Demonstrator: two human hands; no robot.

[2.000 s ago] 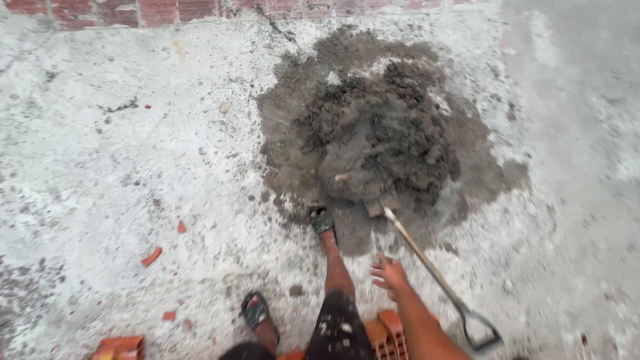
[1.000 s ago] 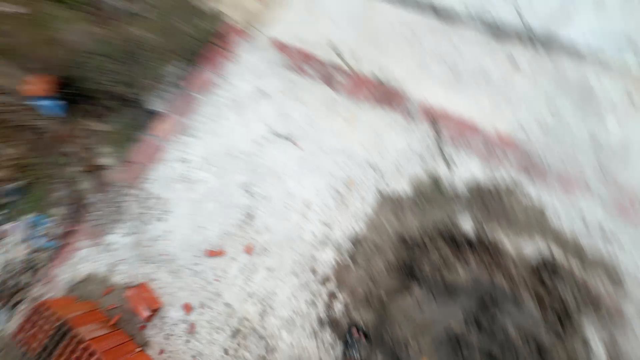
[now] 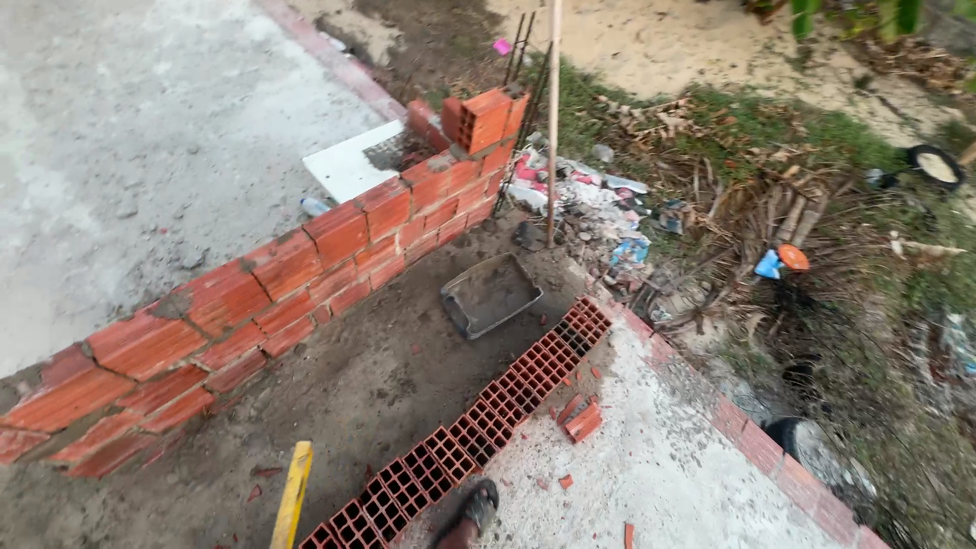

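Observation:
Neither of my hands shows in the head view now. My sandalled foot (image 3: 479, 507) is at the bottom, beside a row of hollow clay bricks (image 3: 488, 423) whose open cells face up. Across a strip of dirt runs a low wall of red clay bricks (image 3: 290, 263) with mortar joints. A shallow dark mortar tub (image 3: 492, 296) sits on the dirt between wall and row. The end of a yellow bar (image 3: 293, 492), perhaps a spirit level, rises from the bottom edge. The mortar heap and shovel are out of view.
Broken brick pieces (image 3: 582, 420) lie on the pale slab right of the row. A wooden pole (image 3: 553, 122) stands upright near the wall's far end, beside steel rebar (image 3: 526, 72). A white board (image 3: 354, 162) lies behind the wall. Rubbish (image 3: 579, 187) and dry fronds cover the ground beyond.
The view has swung away from the mortar heap to the brick wall and tub. Two seconds ago one bare hand was beside a shovel's shaft; no hand shows now.

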